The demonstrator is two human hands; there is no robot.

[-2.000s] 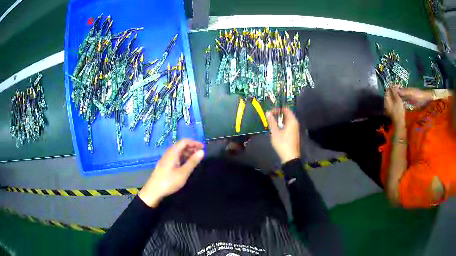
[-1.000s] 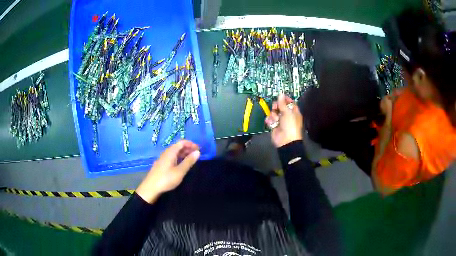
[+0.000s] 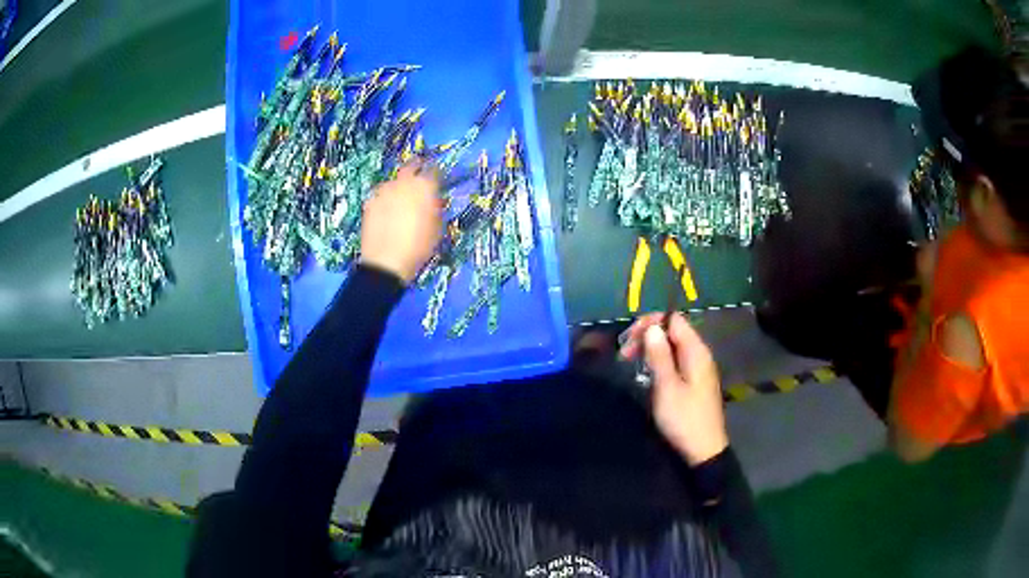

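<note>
My left hand [image 3: 403, 221] is over the boards in the blue plastic tray [image 3: 395, 367], its fingers among the dark leads and yellow tips. Whether it grips a board cannot be told. My right hand [image 3: 682, 378] is near the bench's front edge, fingers curled around a small hand tool [image 3: 642, 370], mostly hidden and blurred. Circuit board assemblies [image 3: 296, 215] lie in the tray, narrow and green with dark leads. A dense board pile [image 3: 688, 164] lies right of the tray, yellow ends away from me. Yellow-handled pliers [image 3: 640, 274] lie below it, jaws hidden under the boards.
A smaller board pile [image 3: 119, 254] lies left of the tray. A single board [image 3: 570, 169] lies between tray and main pile. A black mat [image 3: 829, 169] is right of the pile. A person in orange [image 3: 959, 327] is at the right, beside another board pile [image 3: 934, 192].
My left hand has moved forward from the tray's near edge into the boards. My right hand has drawn back from the pile. The view has shifted, so the bench appears further right.
</note>
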